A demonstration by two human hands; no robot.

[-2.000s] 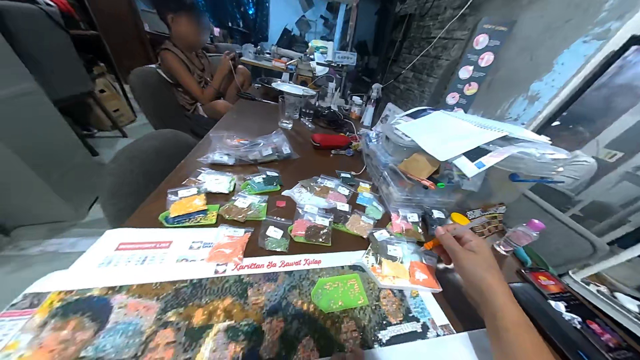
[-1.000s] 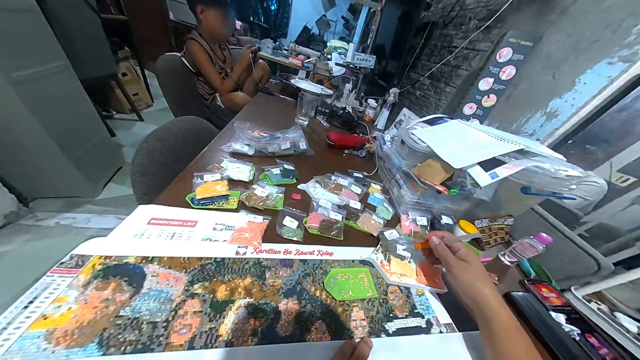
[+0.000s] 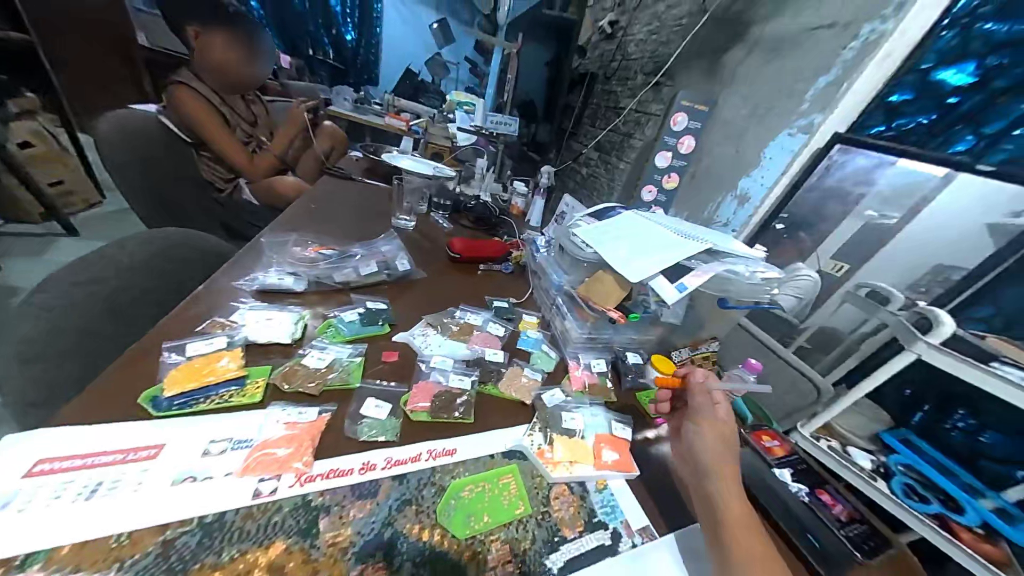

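My right hand (image 3: 704,408) is raised at the right, its fingers closed on a diamond painting pen (image 3: 712,386) with an orange end and a pale, clear shaft. Left of it, a white tray (image 3: 584,464) holds small bags of orange, yellow and dark beads. A green tray (image 3: 484,502) with scattered beads lies on the diamond painting canvas (image 3: 336,512). Farther left, a bag of orange beads (image 3: 284,440) rests on the canvas's white border. My left hand is out of view.
Bead bags (image 3: 204,368), some on green trays, spread across the brown table. Behind them are a red case (image 3: 478,250) and a drinking glass (image 3: 404,202). Plastic boxes (image 3: 576,312) under papers stand at the right, near a white cart (image 3: 864,344). A person (image 3: 240,120) sits at the far left.
My right hand has lifted away from the white tray and moved to the right; the pen now shows in its fingers. A fingertip at the lower edge has left view.
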